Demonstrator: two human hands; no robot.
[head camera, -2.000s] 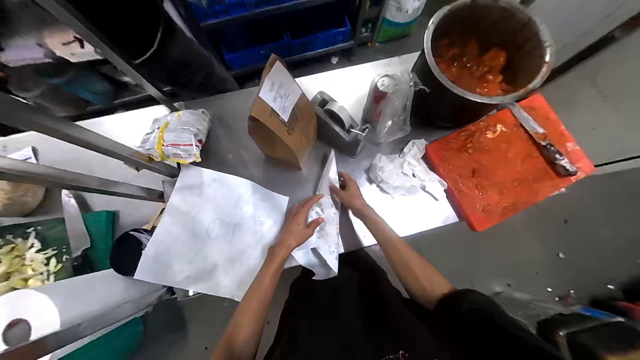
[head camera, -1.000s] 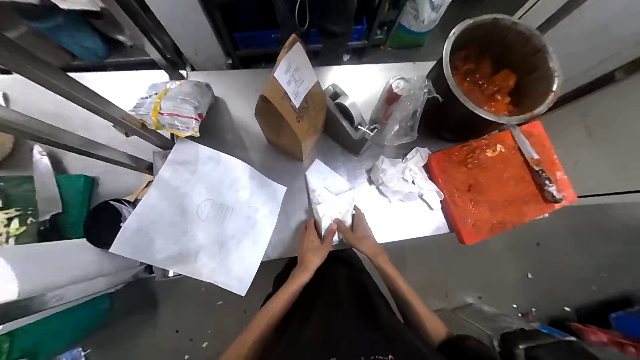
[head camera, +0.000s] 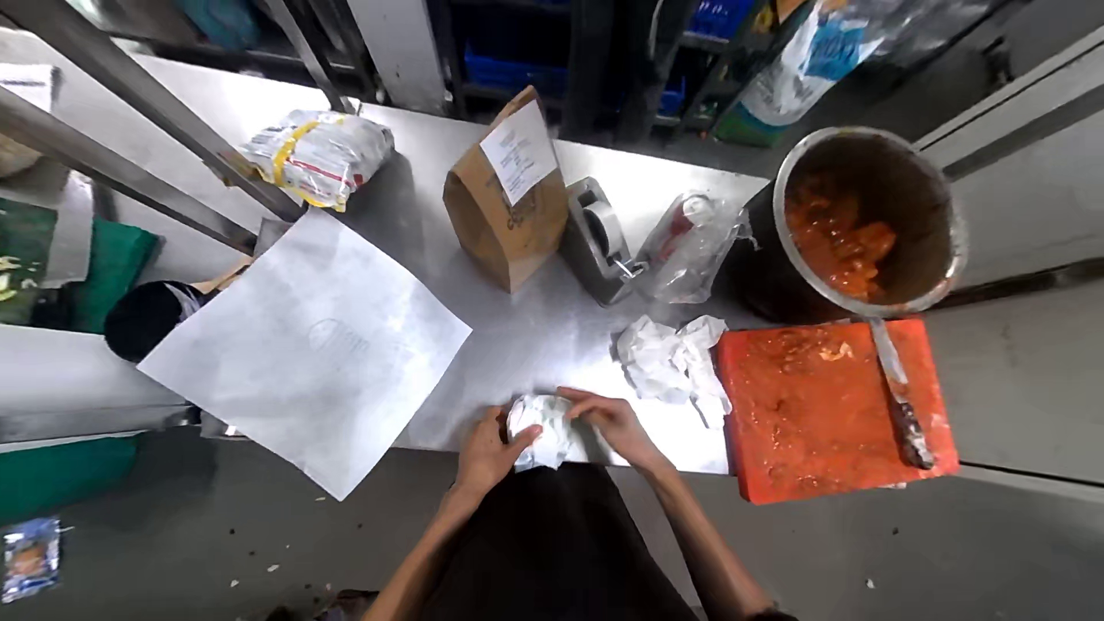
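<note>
A small bundle wrapped in white paper (head camera: 541, 424) lies at the front edge of the steel counter. My left hand (head camera: 492, 453) grips its left side, with the thumb over the front. My right hand (head camera: 614, 423) is at its upper right, fingertips touching or very close to the paper. What the wrap holds is hidden. To the left lies a flat sheet of white printed paper (head camera: 310, 354). Crumpled white paper (head camera: 673, 358) rests to the right of my hands. Beyond them stand a brown paper bag (head camera: 500, 203) with a printed slip and a tape dispenser (head camera: 595, 241).
A red cutting board (head camera: 819, 405), smeared with sauce, bears a knife (head camera: 906, 418) at the right. Behind it stands a deep pot (head camera: 953, 250) of red saucy food. A can in a clear plastic bag (head camera: 694, 250) is beside the dispenser. A plastic-wrapped pack (head camera: 323, 155) sits at the back left.
The long, flat white wrap between my hands has become a compact, rounded bundle. My right hand has moved from the wrap's near end to its upper right side.
</note>
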